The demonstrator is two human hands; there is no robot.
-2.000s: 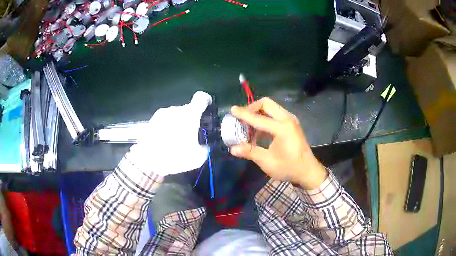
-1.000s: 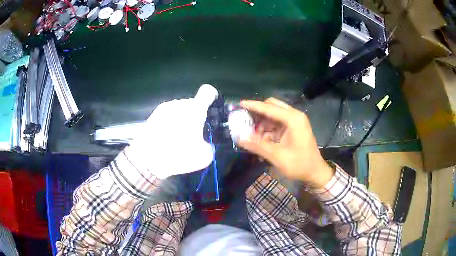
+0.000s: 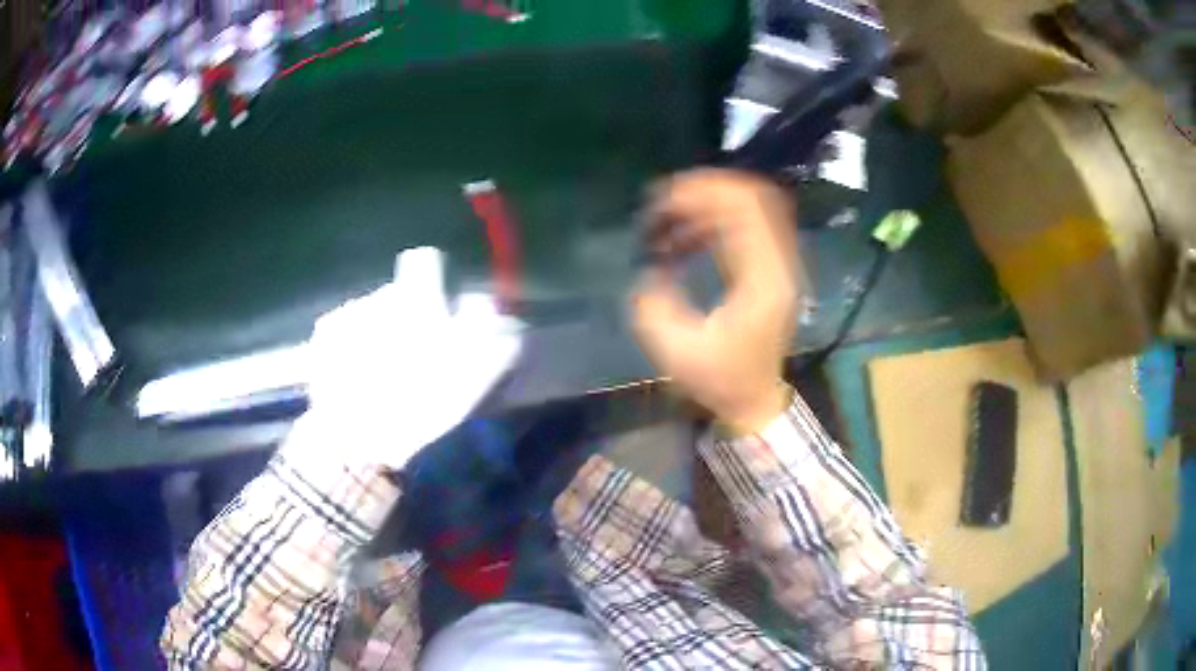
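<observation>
My left hand (image 3: 394,361), in a white glove, is closed around the long silver-white metal channel (image 3: 230,383), which lies level and sticks out to the left. The glove hides the motor end; red leads (image 3: 498,243) with a white plug rise just right of it. My bare right hand (image 3: 728,295) is blurred, its fingers curled, right of the glove and apart from it. It overlaps the lower end of the black electric screwdriver (image 3: 820,112); whether it grips the tool cannot be told.
The motor pile (image 3: 171,85) is blurred at the far left. Parallel metal channels (image 3: 66,295) lie at the left edge. A grey metal box (image 3: 794,59) stands behind the screwdriver. Brown cardboard boxes (image 3: 1049,236) are at right. A black phone (image 3: 989,452) lies on cardboard near me.
My right hand has left the silver motor beside the glove and moved to the screwdriver's lower end. The red leads now stand beside the glove. The whole view has shifted and blurred.
</observation>
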